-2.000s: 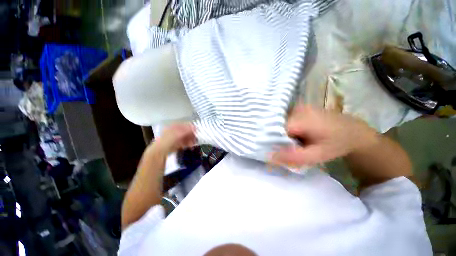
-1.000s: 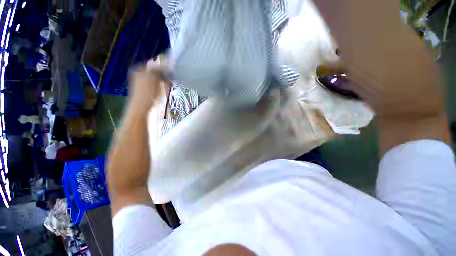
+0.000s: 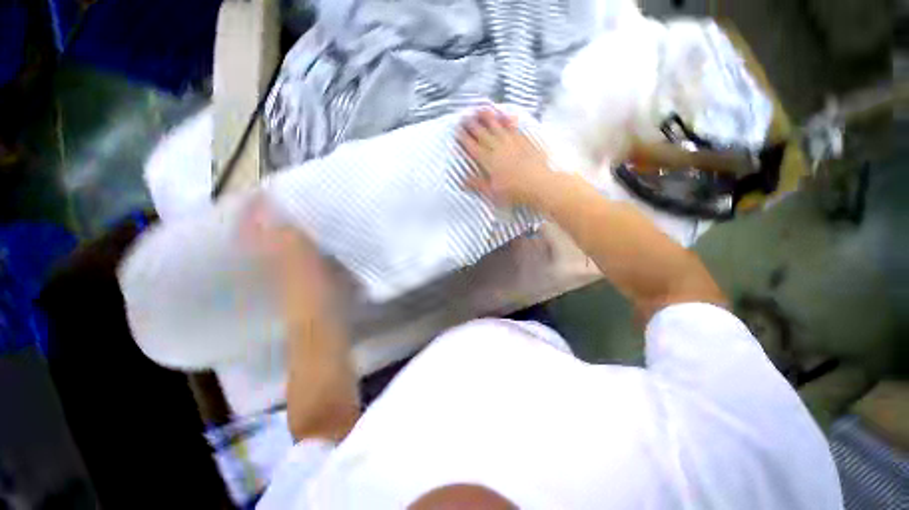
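A striped T-shirt (image 3: 384,204) with thin grey and white stripes lies spread over the pale ironing board (image 3: 189,299), leaving the rounded left end bare. My right hand (image 3: 506,159) lies flat on the shirt near its far right part, fingers spread. My left hand (image 3: 274,239) is blurred at the shirt's left edge; whether its fingers pinch the cloth cannot be told. The steam iron (image 3: 683,184), dark and shiny with a tan wooden handle, rests at the board's right end, with no hand on it.
A crumpled heap of striped shirts (image 3: 409,65) lies along the far edge of the board. White cloth (image 3: 698,85) lies behind the iron. A dark box-like shape (image 3: 110,369) stands beyond the left end. More striped cloth (image 3: 867,458) shows at the lower right.
The shirt, raised and blurred between my hands one second ago, now lies on the board. Both hands have come down onto it. The view has shifted.
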